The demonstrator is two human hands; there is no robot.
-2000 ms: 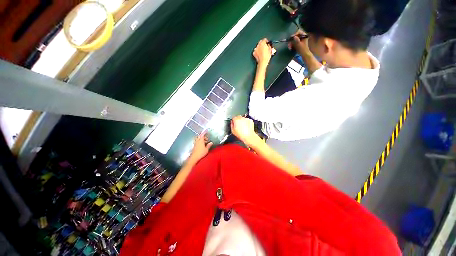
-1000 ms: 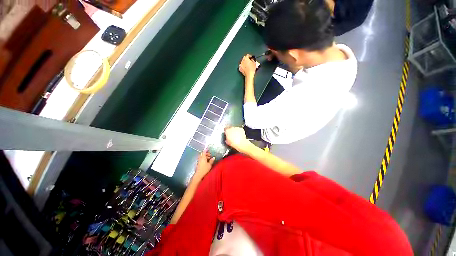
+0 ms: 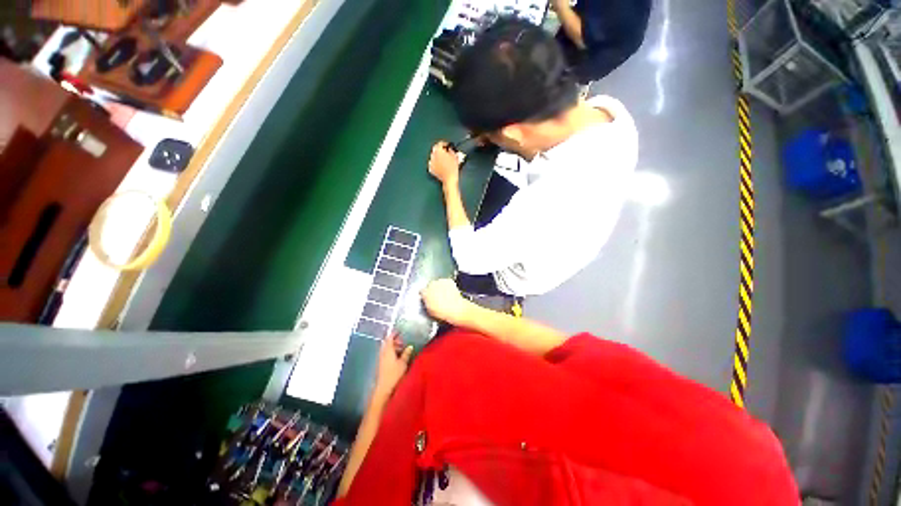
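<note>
A strip of pale-outlined dark rectangular frames (image 3: 388,282) lies on the green bench (image 3: 346,380) in front of me. A plain white sheet (image 3: 331,331) lies along its left side. My left hand (image 3: 393,362) is at the near end of the strip, fingertips close to its edge; I cannot tell whether it holds anything. My right hand (image 3: 440,298) is small in view, fingers curled, just right of the strip; whether something is in it is hidden.
A person in white (image 3: 553,212) works at the bench ahead right. A grey bar (image 3: 148,358) crosses at left. Many coloured-handled items (image 3: 286,450) stand near left. A shelf holds a yellow tape roll (image 3: 130,230), a small black square part (image 3: 171,155) and brown jigs (image 3: 148,64).
The view has turned, so the strip, sheet and hands sit lower and further left, and more of the shelf shows. Both hands stay near the strip's near end.
</note>
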